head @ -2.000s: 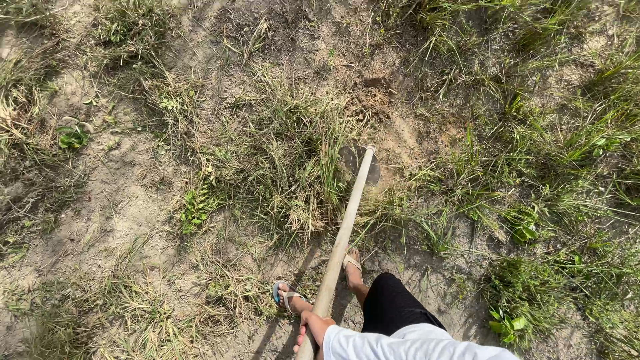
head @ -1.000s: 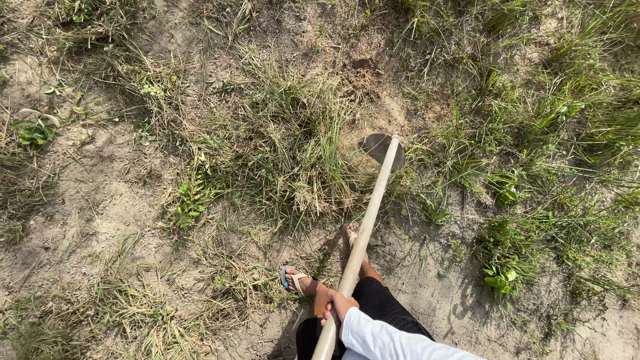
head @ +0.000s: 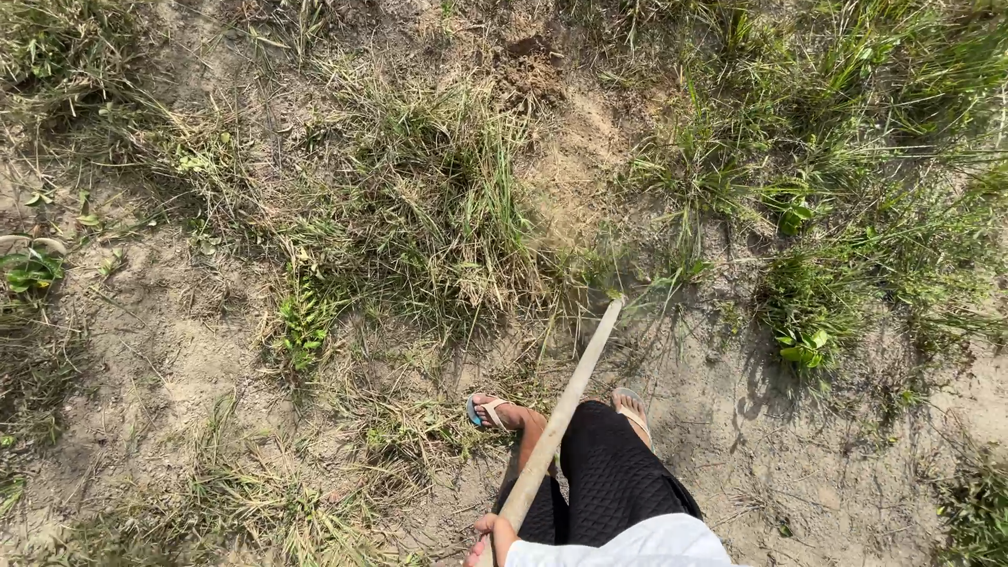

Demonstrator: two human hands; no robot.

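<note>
My right hand (head: 494, 537), below a white sleeve, is closed around the long pale wooden handle of a hoe (head: 563, 413) at the bottom of the view. The handle slants up and to the right, its far end among grass just beyond my feet. The hoe's blade cannot be made out there. Loose blades of grass blur around that end. I cannot see my left hand.
My feet in flip-flops (head: 494, 413) stand either side of the handle. A thick grass clump (head: 441, 205) lies ahead, with loosened brown soil (head: 531, 79) beyond it. Taller green grass (head: 850, 157) grows at the right.
The hoe's far end has come back from the bare sandy patch toward my feet. Its dark blade, visible earlier, is now obscured.
</note>
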